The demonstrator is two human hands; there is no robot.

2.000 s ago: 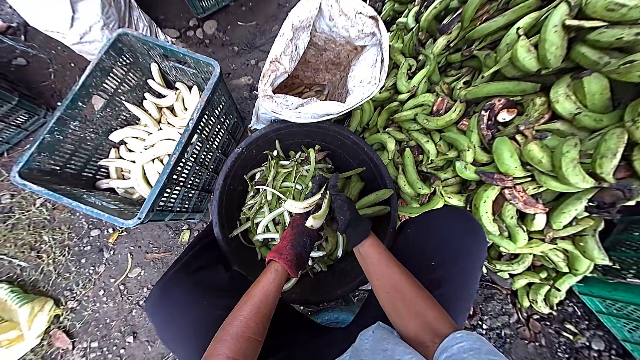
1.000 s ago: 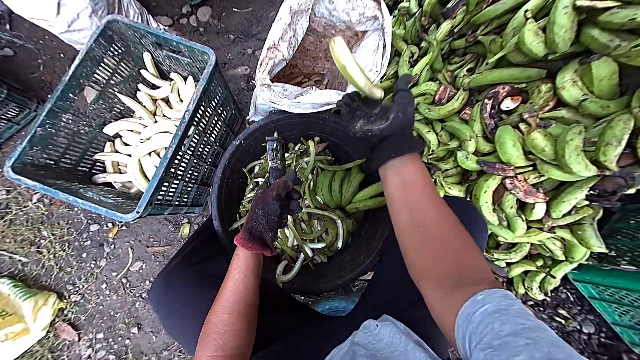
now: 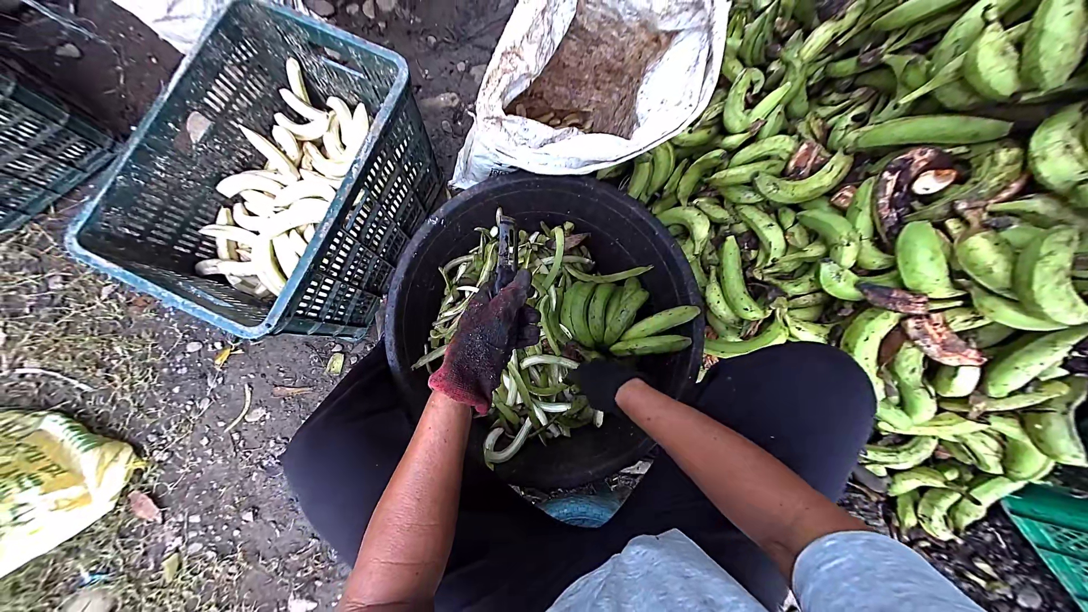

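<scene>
My left hand (image 3: 486, 340), in a dark and red glove, grips a peeler (image 3: 507, 246) that points away from me over the black plastic tub (image 3: 544, 189). Strips of green peel (image 3: 540, 399) fill much of the tub. My right hand (image 3: 605, 382), in a black glove, reaches into the tub at the near end of a bunch of unpeeled green bananas or plantains (image 3: 605, 314). Its fingertips are hidden, so whether it grips the bunch is unclear.
A green plastic crate (image 3: 285, 319) at the left holds peeled fruit (image 3: 293, 204). Beyond the tub stands an open white sack (image 3: 544, 151). Green fruit (image 3: 926, 255) is heaped at the right, with another crate (image 3: 1054, 527) below it. A yellow and white bag (image 3: 59, 476) lies at lower left.
My right hand held up a peeled fruit near the sack one second ago; now it is down in the tub without that fruit. My left hand keeps the peeler over the peels.
</scene>
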